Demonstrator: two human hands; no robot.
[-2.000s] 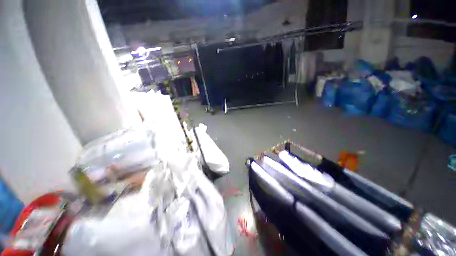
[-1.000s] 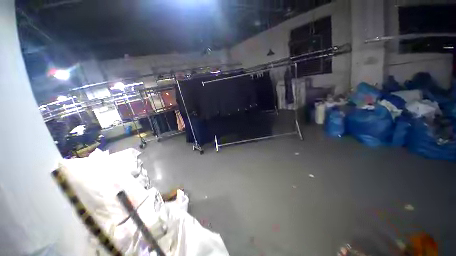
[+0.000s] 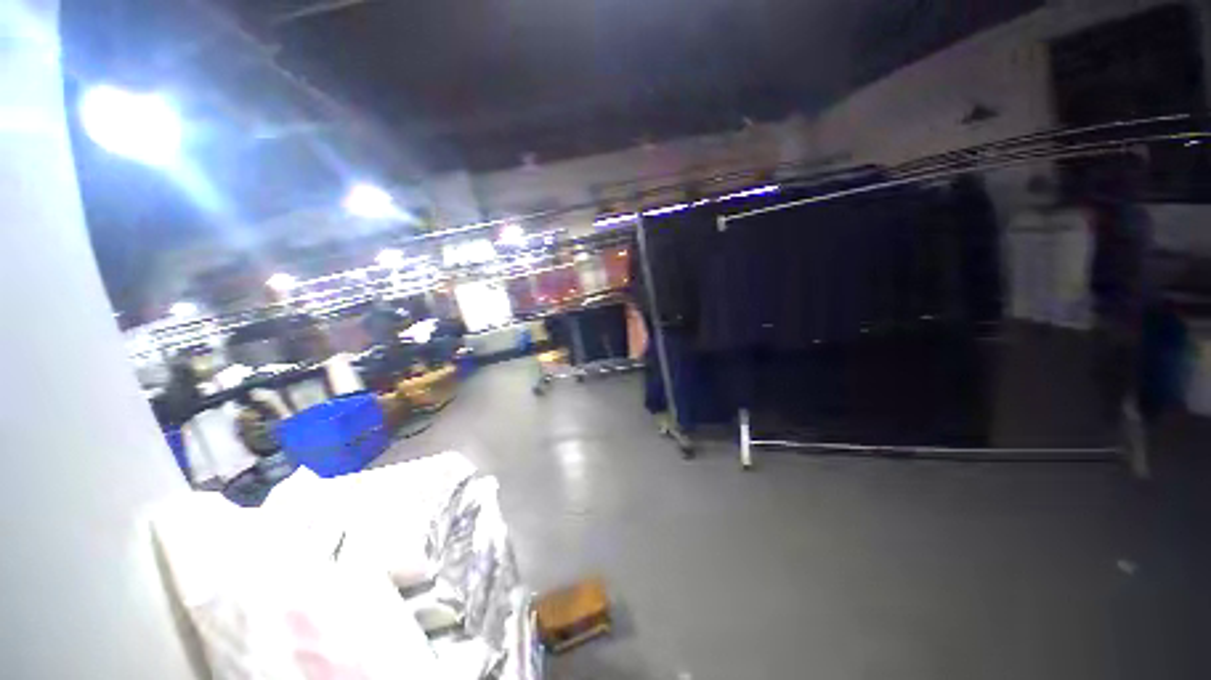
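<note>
Neither of my hands is in view. Nearest in front of me, at the lower left, lies a white pile [image 3: 332,565], overexposed, with glossy, crinkled film on its right side. I cannot tell its separate pieces. Dark garments [image 3: 850,312] hang close together on a wheeled metal rack [image 3: 930,452] ahead and to the right. The picture is blurred.
A white pillar [image 3: 80,399] stands close on my left. A small brown box or stool [image 3: 574,612] is on the grey floor [image 3: 823,571] beside the white pile. A blue bin [image 3: 332,434] and more hanging garments are farther back under bright lights.
The view has moved forward and turned left. The dark garments on the rack look larger. The row of pale-topped garments and the blue sacks on the right have left the picture. The blue bin now shows.
</note>
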